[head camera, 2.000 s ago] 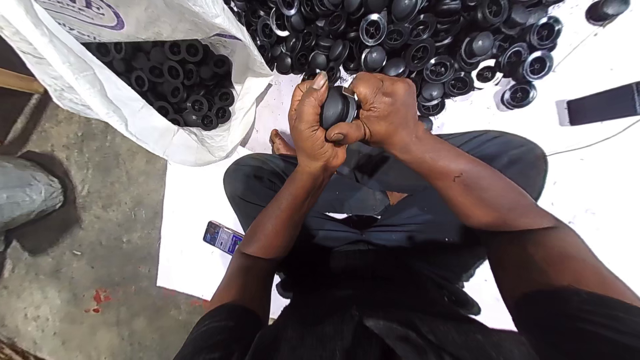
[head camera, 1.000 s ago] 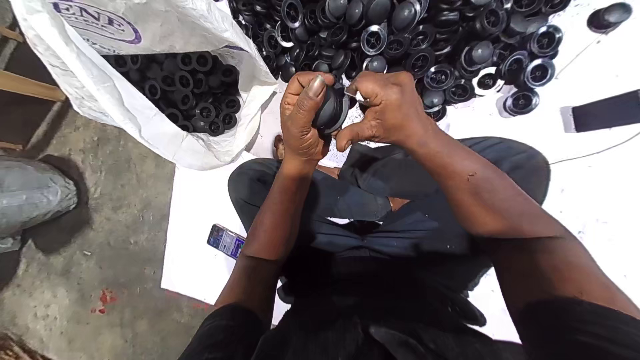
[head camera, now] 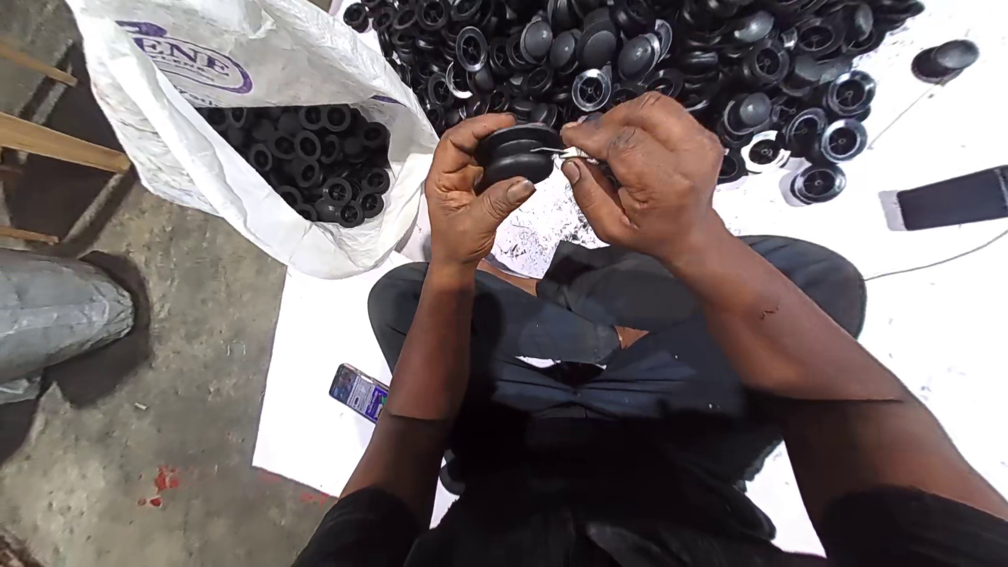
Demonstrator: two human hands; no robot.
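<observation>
My left hand (head camera: 472, 185) grips a round black part (head camera: 516, 153), rubber or plastic, with a groove around its side, held between thumb and fingers. Just to its right, my right hand (head camera: 650, 169) pinches a small tool with a thin metal blade (head camera: 549, 150); its tip lies at the groove of the part. Most of the tool is hidden by the fingers. Beyond both hands lies a heap of similar black round parts (head camera: 591, 89), some showing spoked, wheel-like faces.
On the left stands an open white woven sack (head camera: 331, 252) holding many black parts (head camera: 307, 146). A smartphone (head camera: 358, 391) lies by my left forearm. At the right are a dark flat rectangular object (head camera: 953, 199), a thin cord (head camera: 937, 264) and one separate black part (head camera: 955, 57). A grey bundle (head camera: 59, 315) is far left.
Two seconds ago both hands were close together around the black part. They have since moved apart, and the thin blade now shows between my right fingers.
</observation>
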